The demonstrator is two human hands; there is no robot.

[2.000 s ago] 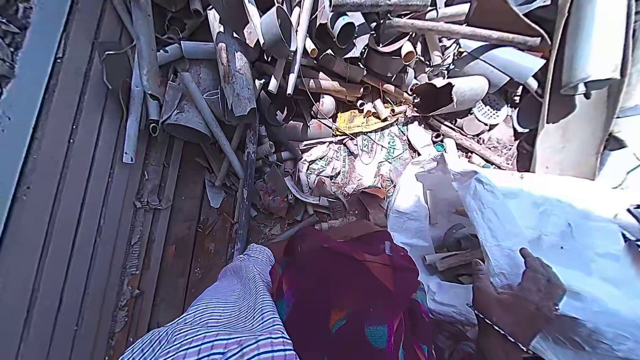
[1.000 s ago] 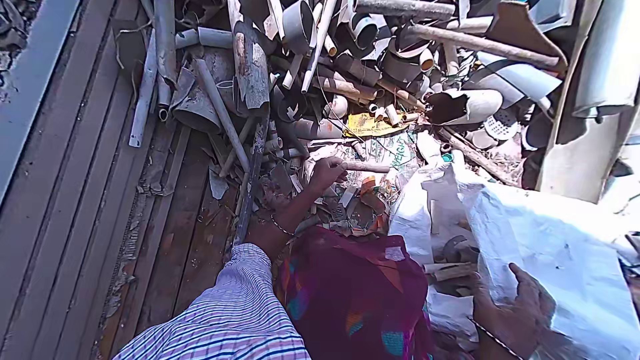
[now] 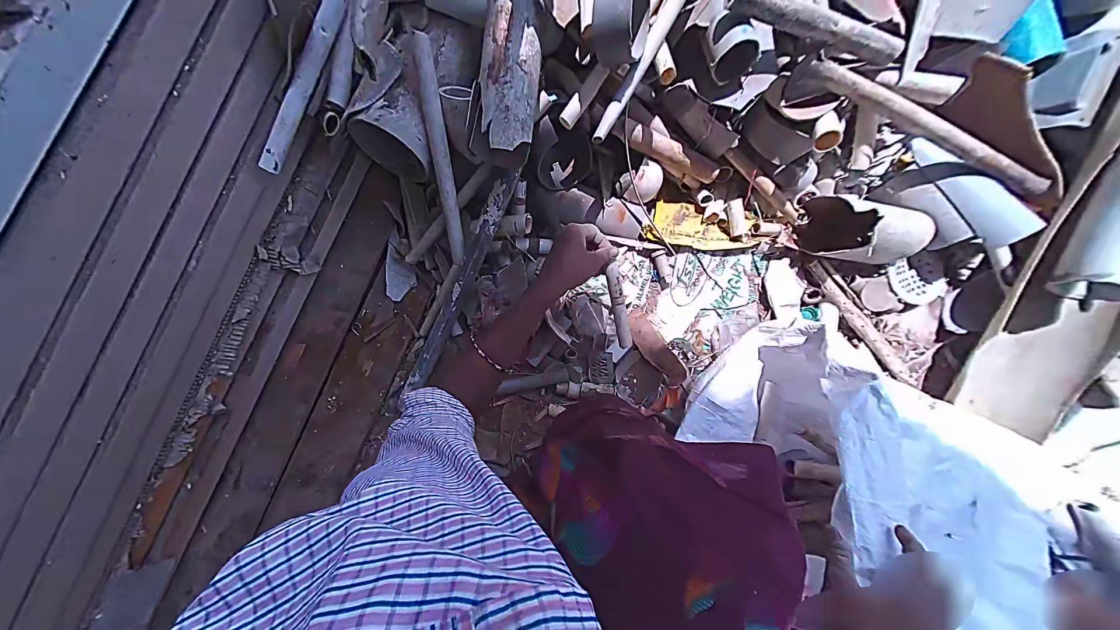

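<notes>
My left hand (image 3: 582,255), its fingers curled, is over the scrap at the centre. A short grey pipe piece (image 3: 619,306) stands just below its fingertips, and a thin white strip (image 3: 637,243) lies close to their right; whether either is gripped cannot be told. My right hand (image 3: 910,582), blurred at the bottom right, is beside a white woven sack (image 3: 927,455); its hold is unclear. Pipe pieces (image 3: 815,472) show in the sack's mouth. Dark red patterned cloth (image 3: 665,516) covers the area between my arms.
A heap of broken plastic pipes (image 3: 691,131) fills the back. Yellow packaging (image 3: 696,226) and a printed sack (image 3: 713,284) lie before it. Ribbed brown panels (image 3: 131,262) run along the left, with a long dark bar (image 3: 464,284) beside them. A large curved sheet (image 3: 1015,367) stands at the right.
My left hand, out of sight two seconds ago, held a short pipe over the scrap one second ago. It is now over the scrap with its fingers curled. My right hand remains by the sack.
</notes>
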